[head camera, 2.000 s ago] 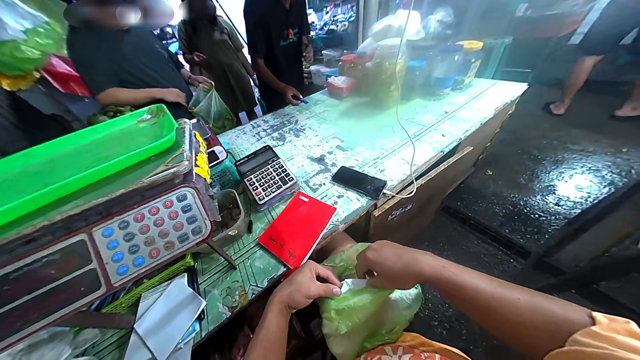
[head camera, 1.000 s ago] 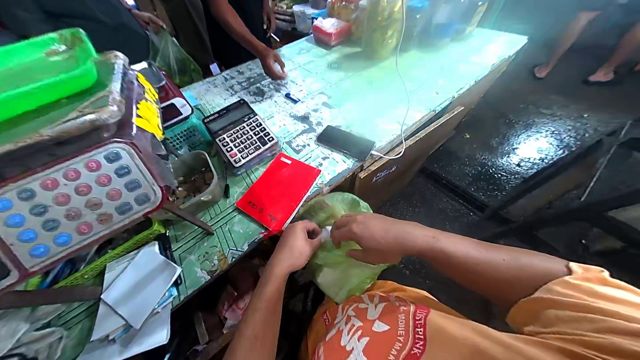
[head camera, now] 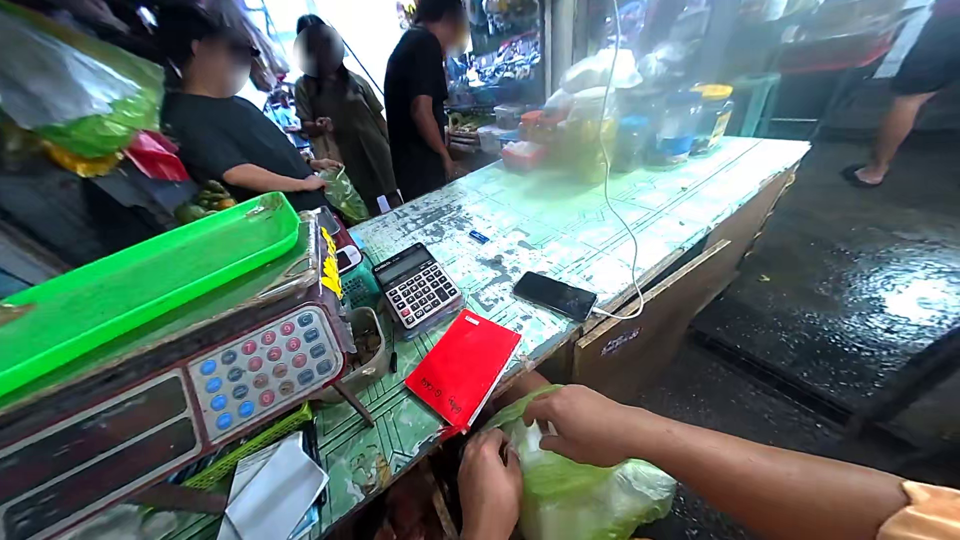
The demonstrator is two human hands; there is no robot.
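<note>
A green plastic bag (head camera: 592, 487) hangs below the near edge of the counter, with something pale inside. My right hand (head camera: 581, 424) grips its upper part with bent fingers. My left hand (head camera: 489, 480) is at the bag's left side, fingers curled; whether it holds the plastic is hard to see. Just beyond my hands a red notebook (head camera: 465, 367) with handwriting lies at the counter edge. Behind it are a desk calculator (head camera: 417, 286) and a black smartphone (head camera: 555, 295) plugged into a white cable (head camera: 630, 232).
A counter scale (head camera: 262, 367) with a bright green tray (head camera: 157, 289) fills the left. A container of coins (head camera: 366, 346), folded papers (head camera: 271, 487) and a small blue item (head camera: 478, 236) are on the patterned counter (head camera: 510, 202). Lidded jars (head camera: 712, 120) stand at the back. Several people stand beyond.
The person's hand that was over the counter near the small blue item one second ago is no longer there. The view has tilted up again. My hands remain at the green bag.
</note>
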